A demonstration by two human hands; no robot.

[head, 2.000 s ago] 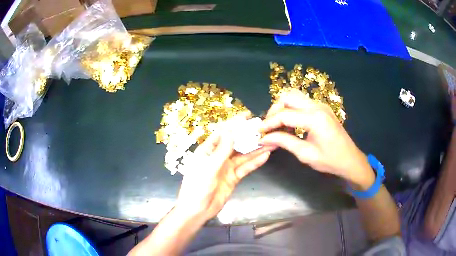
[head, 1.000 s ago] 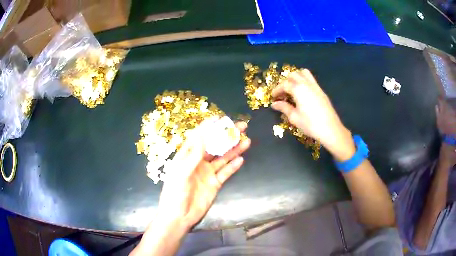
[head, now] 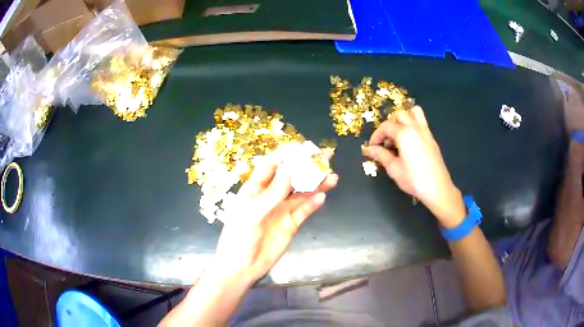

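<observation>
My left hand (head: pixel 266 214), palm up, holds a white plastic part (head: pixel 304 167) with a gold bit showing on its right side. My bare right hand (head: pixel 413 156), with a blue wristband (head: pixel 463 220), is at the lower edge of the right gold heap (head: pixel 355 105). Its thumb and forefinger are closed together on a small gold metal piece (head: pixel 365 149). One bright loose gold piece (head: pixel 370 168) lies just below the fingertips. The left gold heap (head: pixel 240 144) lies behind and left of my left hand, which hides part of it.
A clear bag (head: pixel 83 70) spills gold pieces at the left, near a cardboard box (head: pixel 61 22) and a tape roll (head: pixel 11 187). A dark green board (head: pixel 282 19) and blue sheet (head: pixel 416 29) lie behind. One white part (head: pixel 510 117) sits at right. Another person's arm (head: pixel 572 191) is at the right edge.
My right hand left the white part, went into the right heap and is now at its lower edge, pinching a gold piece. My left hand still holds the white part.
</observation>
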